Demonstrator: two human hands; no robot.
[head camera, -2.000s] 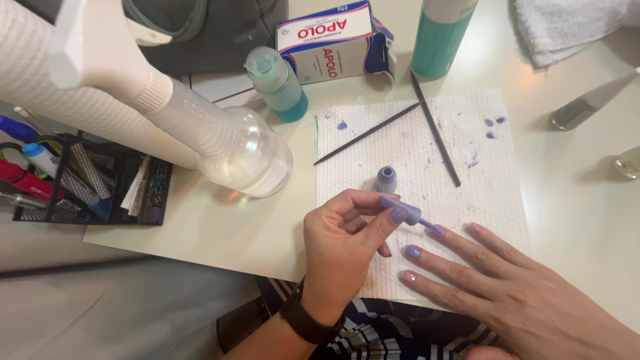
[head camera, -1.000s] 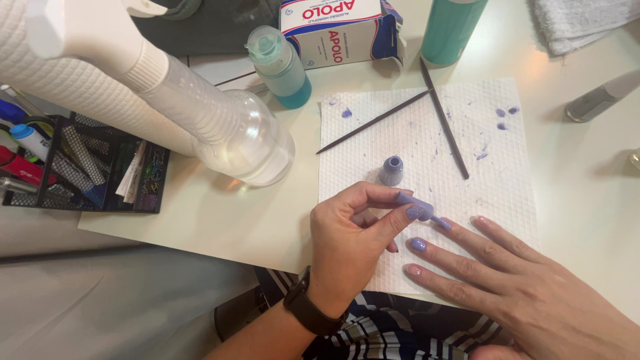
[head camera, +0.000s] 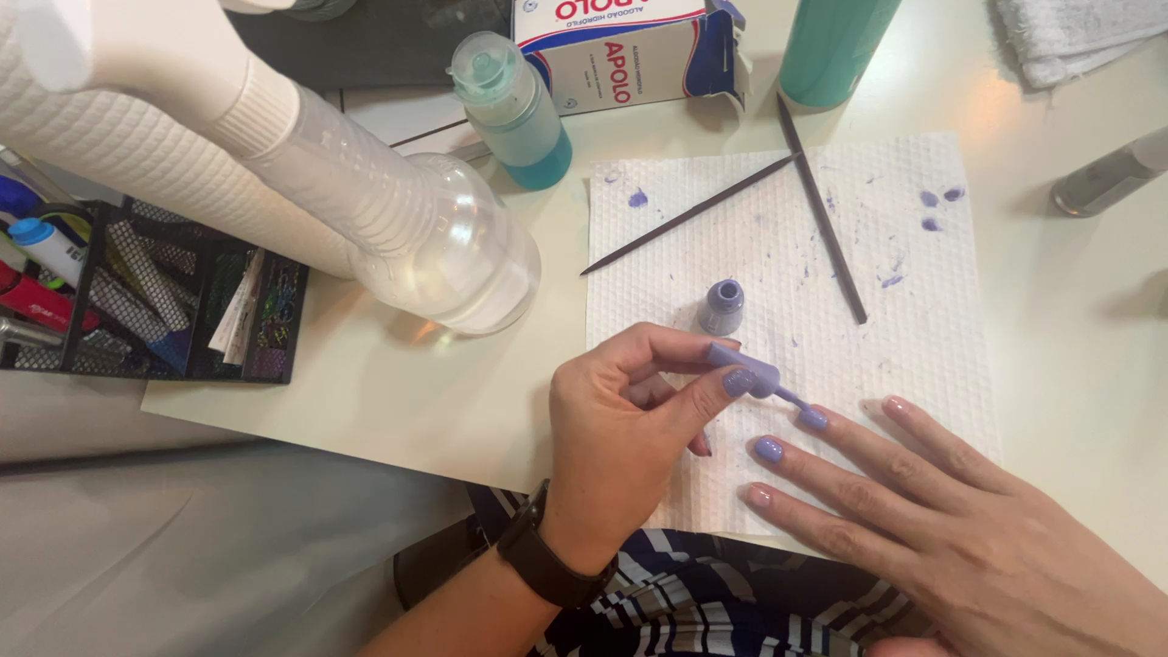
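My left hand (head camera: 630, 429), with a black watch at the wrist, grips the purple cap of a nail polish brush (head camera: 750, 372) between thumb and fingers. The brush tip touches the ring fingernail of my right hand (head camera: 949, 511), which bears purple polish. That hand lies palm down, fingers spread, partly over a paper towel (head camera: 922, 347). Its middle nail is purple too; the index and little nails look pale. Just behind my left hand stands the uncapped polish bottle (head camera: 724, 307). Two dark slender sticks (head camera: 689, 214) (head camera: 826, 224) lie on the towel, meeting near its back edge.
A clear spray bottle (head camera: 456, 246) and a black mesh organizer (head camera: 192, 301) with pens stand left. Behind are a blue liquid bottle (head camera: 525, 128), a cotton box (head camera: 630, 68) and a teal bottle (head camera: 835, 46). A small bottle (head camera: 1109, 173) and a white cloth (head camera: 1077, 36) are at right.
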